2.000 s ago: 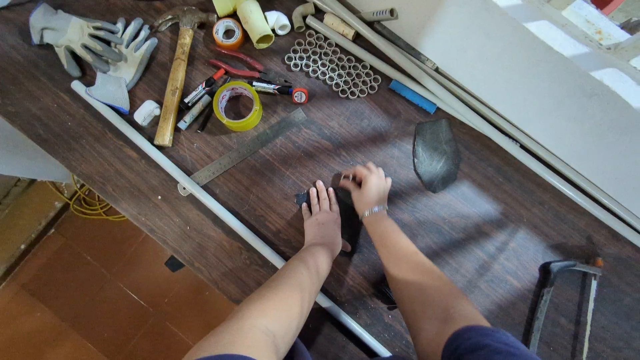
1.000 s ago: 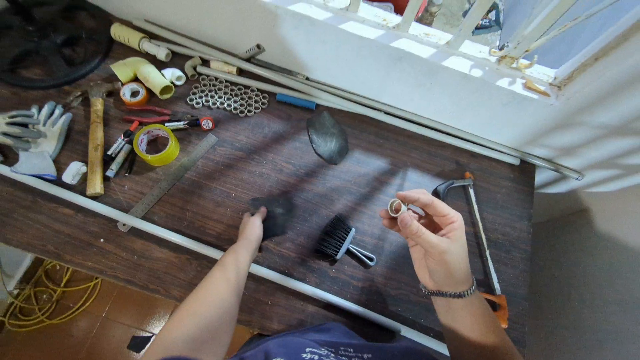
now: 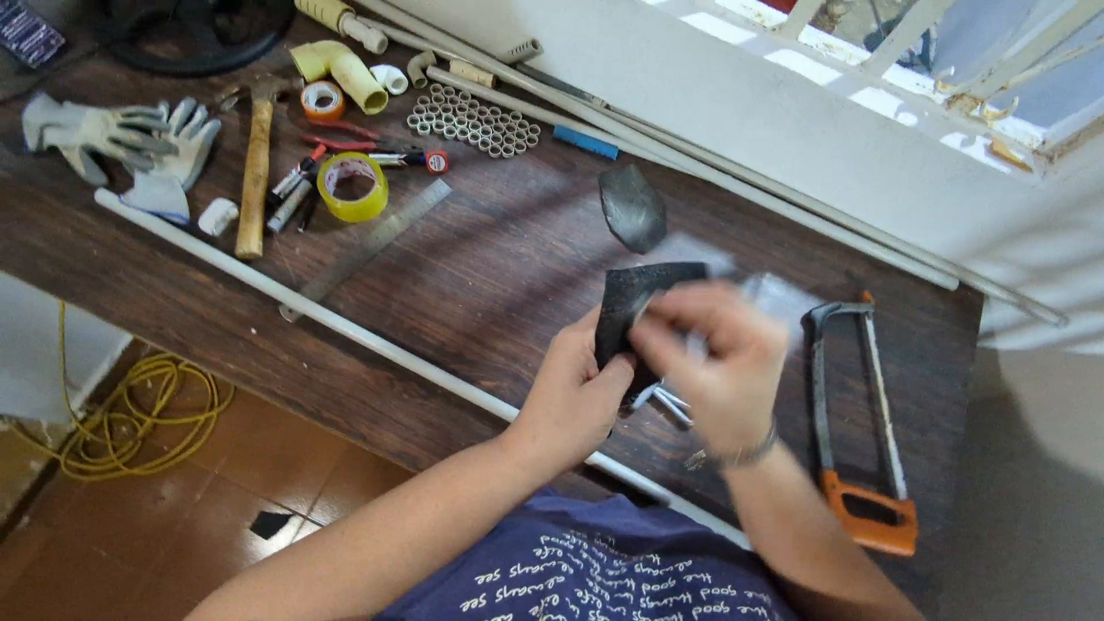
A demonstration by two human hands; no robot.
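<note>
My left hand (image 3: 578,379) holds up a piece of black sandpaper (image 3: 623,302), its thumb on the near side. My right hand (image 3: 724,362), blurred, has its fingertips against the sandpaper's face; a small pipe ring between them is mostly hidden. Under the hands, the handle of a brush (image 3: 671,405) shows on the dark wooden table. Beyond them lies a dark, worn flat piece (image 3: 634,210). Many cut pipe rings (image 3: 473,121) sit in a cluster at the back. A long white pipe (image 3: 379,345) runs along the table's near side.
A hacksaw (image 3: 869,509) lies at the right. Long pipes (image 3: 690,155) line the wall. At left are a hammer (image 3: 254,181), gloves (image 3: 112,134), yellow tape (image 3: 352,187), pliers (image 3: 345,138) and a steel ruler (image 3: 371,246). Yellow cable (image 3: 155,414) is coiled on the floor.
A second ago my right hand held the ring apart, to the right of the brush; now it is at the sandpaper. My left hand has lifted the sandpaper over the brush.
</note>
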